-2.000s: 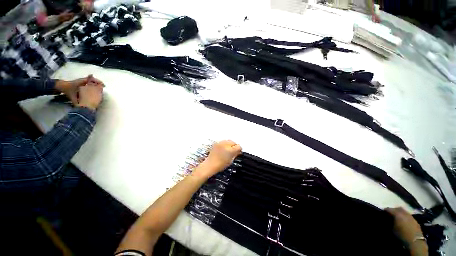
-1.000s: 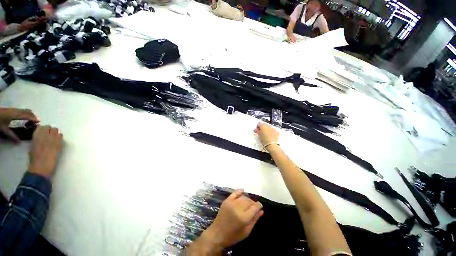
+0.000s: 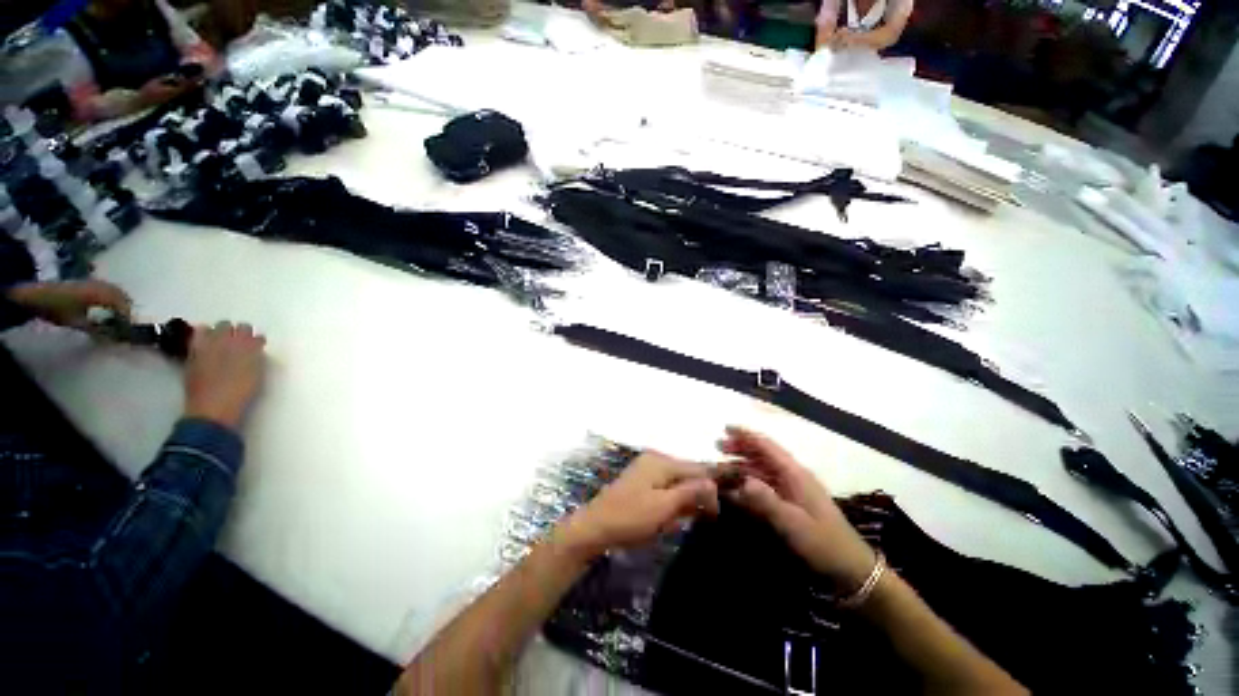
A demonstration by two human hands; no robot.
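Observation:
A row of black straps (image 3: 734, 585) lies side by side in front of me, with silver ends and shiny clear film at its left edge. My left hand (image 3: 650, 503) and my right hand (image 3: 795, 510) meet above the row. Their fingertips pinch a small dark strap end (image 3: 730, 476); its clip or film is hidden by the fingers. A silver buckle (image 3: 802, 664) shows on the row at the bottom edge.
A single strap (image 3: 666, 359) lies beyond the row. Strap bundles (image 3: 775, 252), a black rolled bundle (image 3: 476, 144) and black-and-white bundles (image 3: 285, 116) lie farther back. A neighbour's hands (image 3: 224, 370) work at left. Whitish plastic (image 3: 1169, 245) lies far right.
My right hand has come back from the film beside the far strap bundle to meet my left hand over the row. The neighbour's hands show farther right in the view.

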